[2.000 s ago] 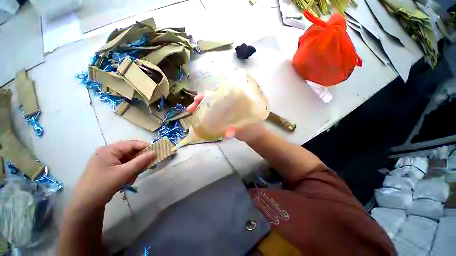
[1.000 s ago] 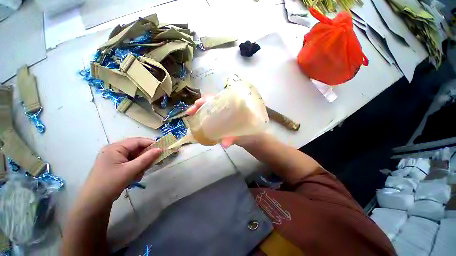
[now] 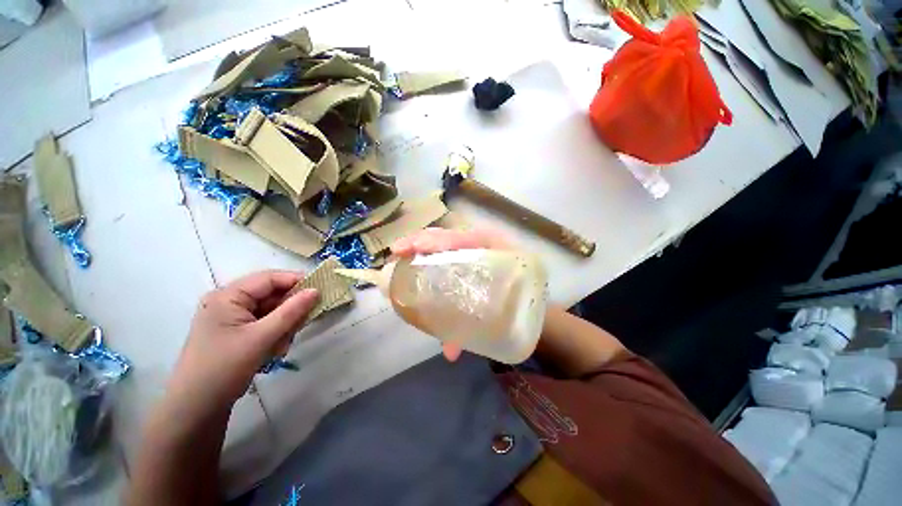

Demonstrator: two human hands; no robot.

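Observation:
My left hand (image 3: 252, 321) pinches a khaki webbing tab (image 3: 328, 287) between thumb and fingers, its ribbed end pointing up and right. Some blue wrapping shows below the hand. My right hand (image 3: 457, 240) is wrapped around a translucent cream glue bottle (image 3: 475, 296), which lies nearly level and hides most of the hand. The nozzle points left, its tip at the tab's end; whether it touches I cannot tell. A loose pile of webbing tabs (image 3: 282, 158) with blue-wrapped hardware lies beyond my hands.
A hammer (image 3: 529, 219) and a black wad (image 3: 492, 94) lie right of the pile. A red plastic bag (image 3: 658, 94) stands farther right. More tabs (image 3: 59, 183) and a clear plastic bag (image 3: 49, 410) are at left. White bundles (image 3: 826, 380) are stacked at lower right.
The bottle has swung down and toward me, from tilted to nearly level, uncovering the hammer's head. My left hand still holds the tab in about the same place.

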